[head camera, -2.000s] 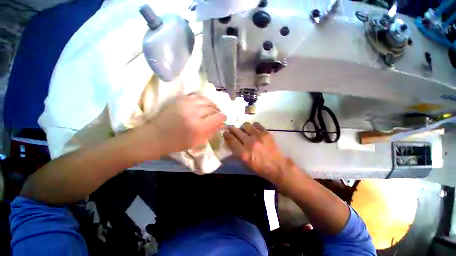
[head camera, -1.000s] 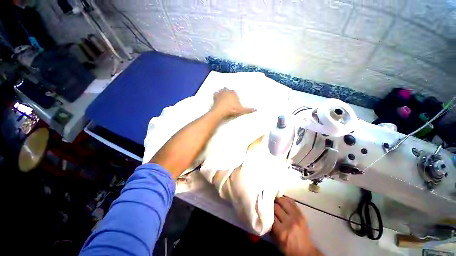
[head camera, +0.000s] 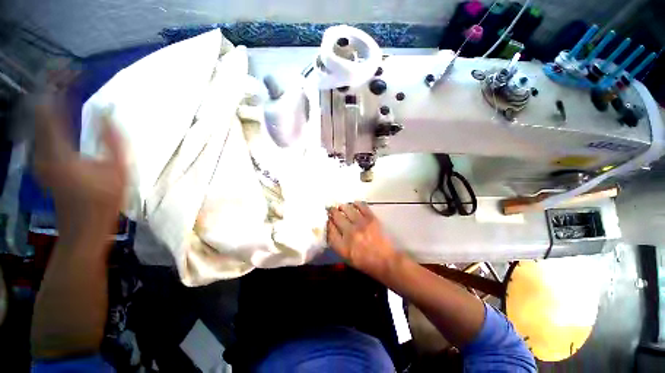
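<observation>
The cream fabric (head camera: 189, 160) lies bunched left of the needle and hangs over the table's front edge. My left hand (head camera: 80, 160) is raised at the fabric's far left side, blurred, fingers apart, holding nothing. My right hand (head camera: 357, 232) rests at the fabric's right edge, just in front of the presser foot (head camera: 366, 162); its fingertips meet the cloth, but whether they pinch it cannot be told. The sewing machine (head camera: 452, 109) stands behind. Glare hides the cloth around the needle.
Black scissors (head camera: 453, 195) lie under the machine arm. A wooden-handled tool (head camera: 526, 204) and a small parts tray (head camera: 576, 226) are at the right. The grey lamp (head camera: 286, 116) is left of the head, a white tape roll (head camera: 350, 55) on top. A yellow stool (head camera: 550, 309) stands below right.
My left hand has left the fabric and moved out to the left. The fabric is spread more to the left. My right hand remains at its right edge. The view has swung left and back.
</observation>
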